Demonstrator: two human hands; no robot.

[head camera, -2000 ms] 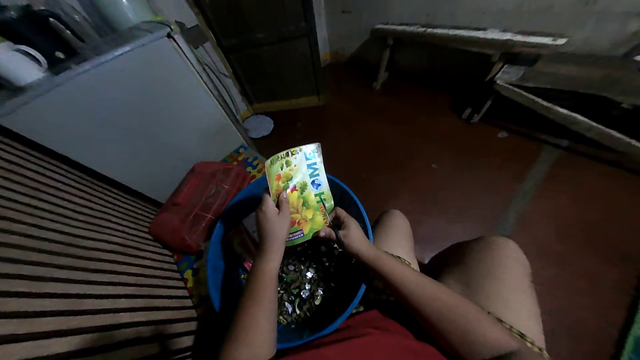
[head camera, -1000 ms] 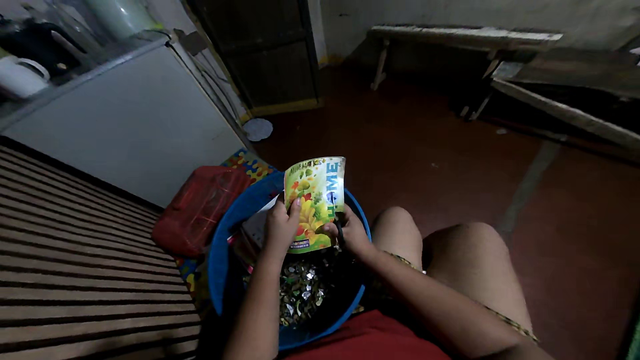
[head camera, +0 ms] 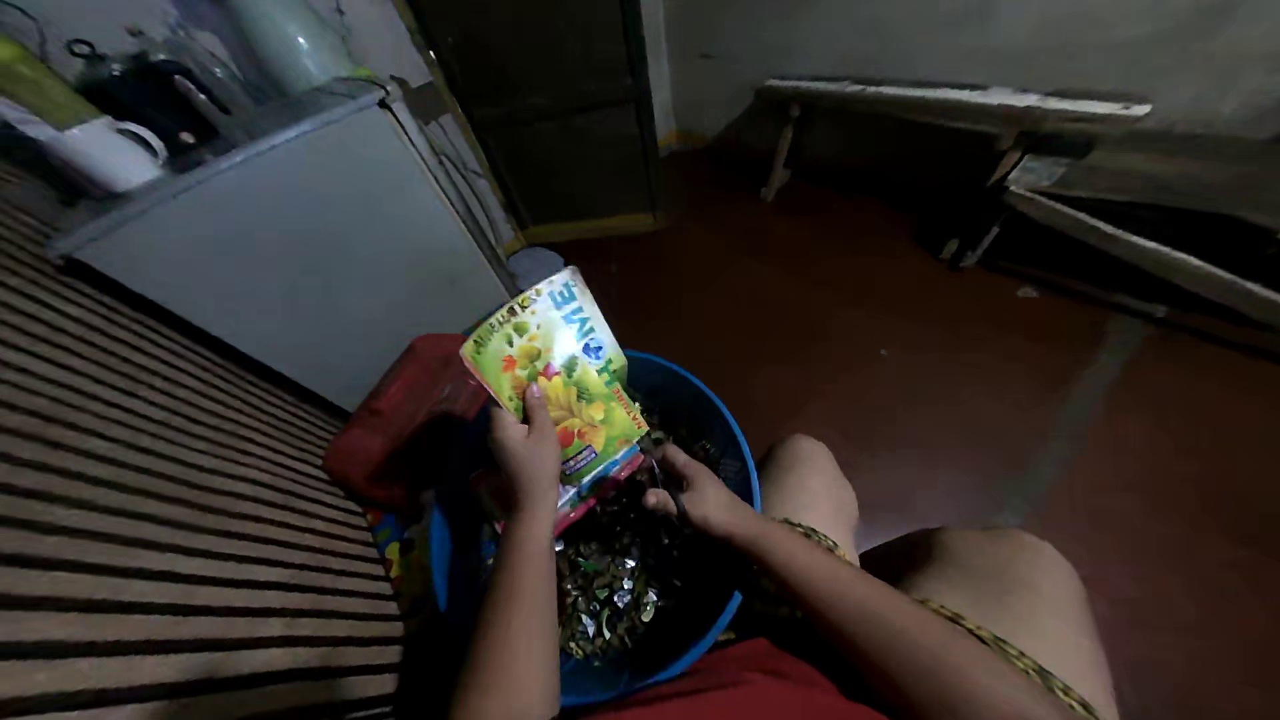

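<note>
A colourful printed booklet or packet (head camera: 560,370) with leaf and fruit pictures is tilted over a blue round tub (head camera: 745,470). My left hand (head camera: 530,450) holds its lower left part, thumb on top. Close to its lower right corner, my right hand (head camera: 695,490) is curled on what look like small dark scissors (head camera: 668,478), partly hidden by the fingers. Pink and blue edged material shows just under the printed piece. Inside the tub lie many small cut pieces (head camera: 605,600), some shiny.
Left of the tub lie a red case (head camera: 400,420) and a slatted wooden surface (head camera: 180,500). A white mug (head camera: 110,150) stands on a pale cabinet (head camera: 290,240). Wooden benches (head camera: 950,100) are by the far wall, and my knees are right of the tub.
The printed piece has tilted to the left in my left hand. My right hand is now lower beside its corner, and pink and blue edged material has come into view beneath it.
</note>
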